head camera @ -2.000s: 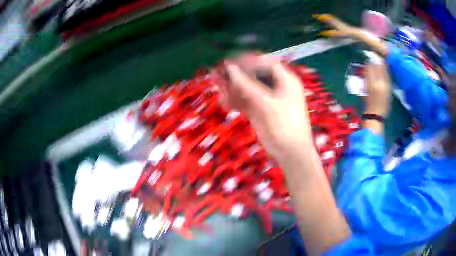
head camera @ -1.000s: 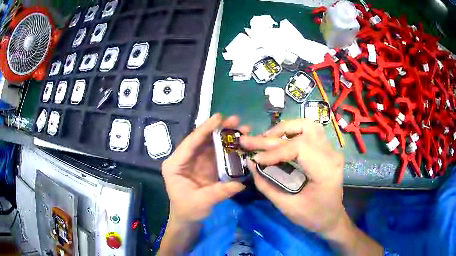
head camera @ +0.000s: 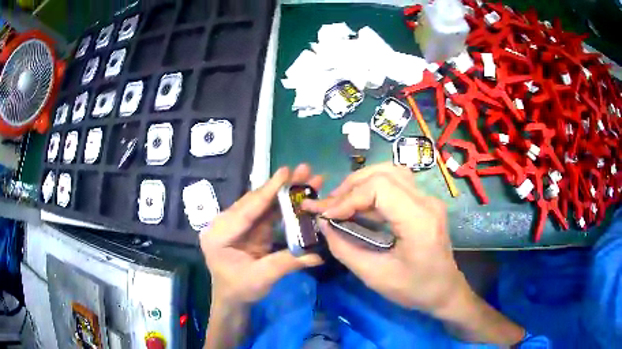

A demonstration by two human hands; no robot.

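My left hand (head camera: 240, 249) holds a watch case (head camera: 298, 219) by its edges, tilted, with gold flex and a dark block showing inside. My right hand (head camera: 395, 235) has its fingertips at the case's inner side. It also holds a pale rounded cover (head camera: 361, 233) with a dark rim, seen nearly edge-on under the fingers. The cover and the case are very close; whether they are joined by a flex is hidden by the fingers.
A black foam tray (head camera: 228, 95) with pale back covers is at left, above the bench press machine (head camera: 140, 272). Several open cases (head camera: 391, 118), white papers (head camera: 334, 58), an orange stick (head camera: 434, 146), a bottle (head camera: 442, 31) and a heap of red pieces (head camera: 525, 116) lie right. A fan (head camera: 27, 83) stands far left.
From a blurred view of the red heap and another person's blue sleeves, the view moved to the bench. Since one second ago, the cover in my right hand has tilted more edge-on.
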